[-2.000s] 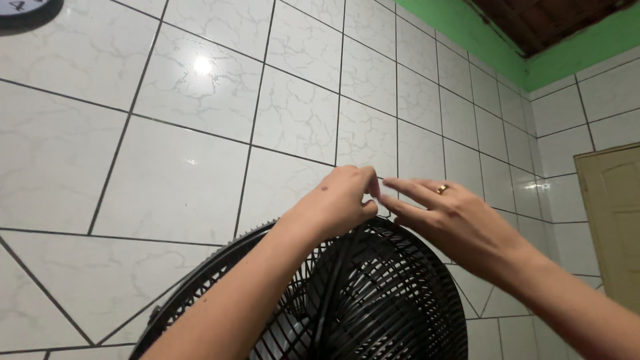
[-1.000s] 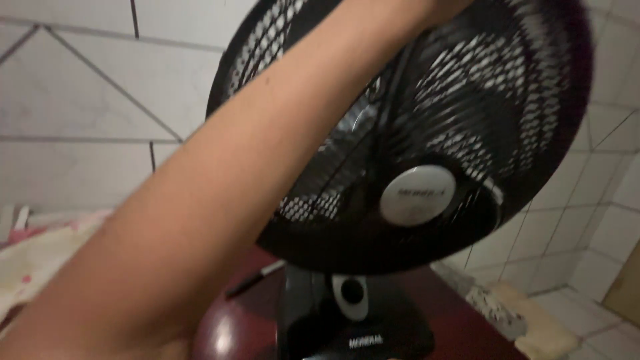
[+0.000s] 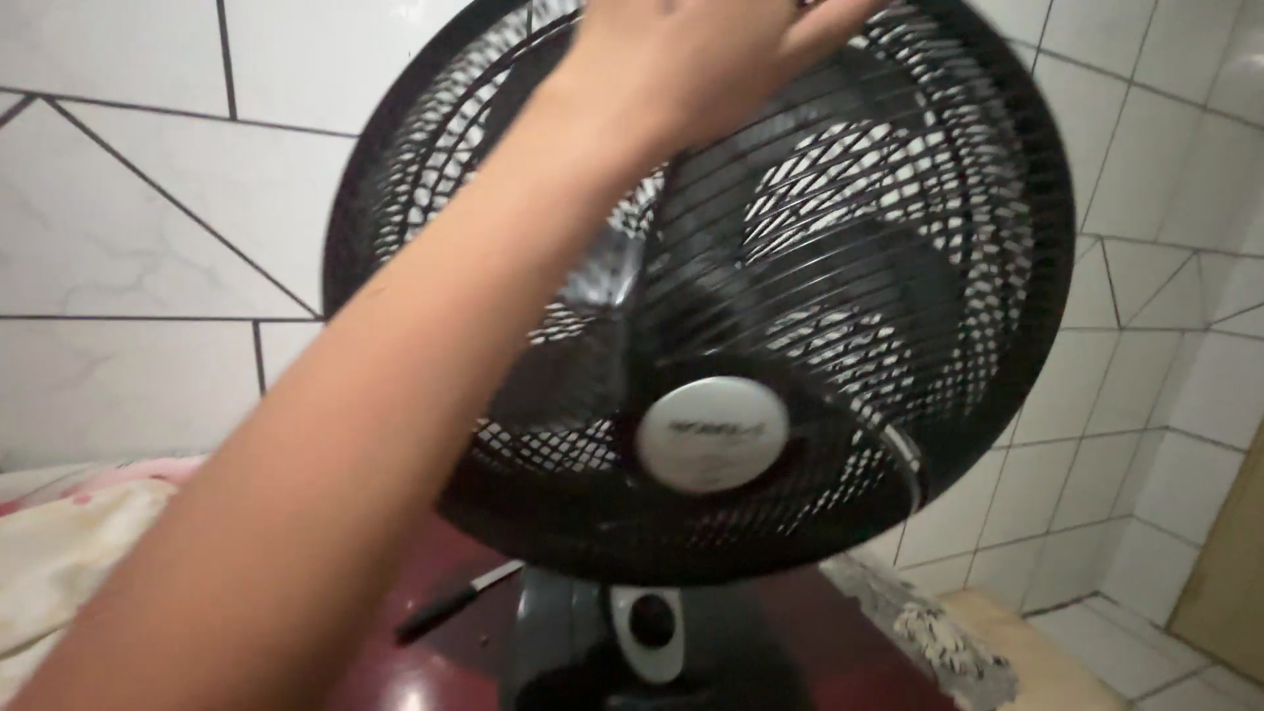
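A black table fan [image 3: 849, 296] with a round grille stands on a dark red, glossy surface. Its front grille carries a silver oval badge [image 3: 713, 434], and the base [image 3: 647, 632] has a dark knob on a grey panel. My left hand [image 3: 691, 59] reaches across the upper grille; its fingers are cut off by the top edge, so its hold is hidden. My right hand is out of the frame. A curved, shiny wire or strip [image 3: 901, 456] lies against the lower right of the grille.
A black-handled tool [image 3: 439, 614], perhaps a knife or screwdriver, lies on the red surface [image 3: 415, 681] left of the base. Patterned cloth [image 3: 79, 553] is at the left. Lace-like fabric [image 3: 938, 632] lies at the right edge. A tiled wall [image 3: 148, 217] stands behind.
The view has tilted down from the fan's top rim to its front and base. Two seconds ago both hands met at the top rim; my right hand has left the view.
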